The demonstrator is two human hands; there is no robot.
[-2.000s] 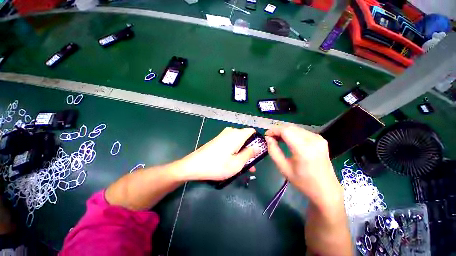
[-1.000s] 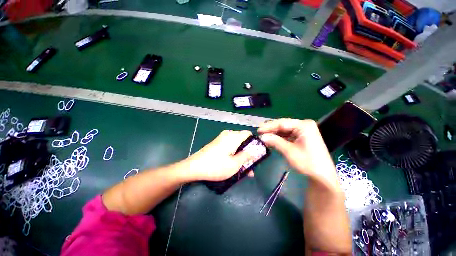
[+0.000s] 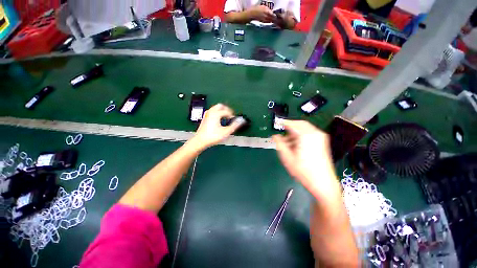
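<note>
My left hand (image 3: 213,127) reaches over the pale rail onto the belt. Its fingers are at a black keypad phone (image 3: 238,123) lying near the rail; blur hides whether they grip it. My right hand (image 3: 302,148) is at the rail, blurred, fingers bent and apart, with nothing visible in them. Its fingertips are close to the lower end of another keypad phone (image 3: 279,118) on the belt. Tweezers (image 3: 279,213) lie on the dark green bench below my hands.
White oval rings are piled left (image 3: 49,214) and right (image 3: 363,201). Black phones (image 3: 57,158) lie left. More phones (image 3: 197,108) are on the belt. A large smartphone (image 3: 346,135), fan (image 3: 402,150) and parts tray (image 3: 413,241) are right. A person (image 3: 261,13) sits across.
The phone I held over the bench has left that spot; a phone now lies on the belt by my right hand. My left hand has moved up to the belt. The view has tilted up.
</note>
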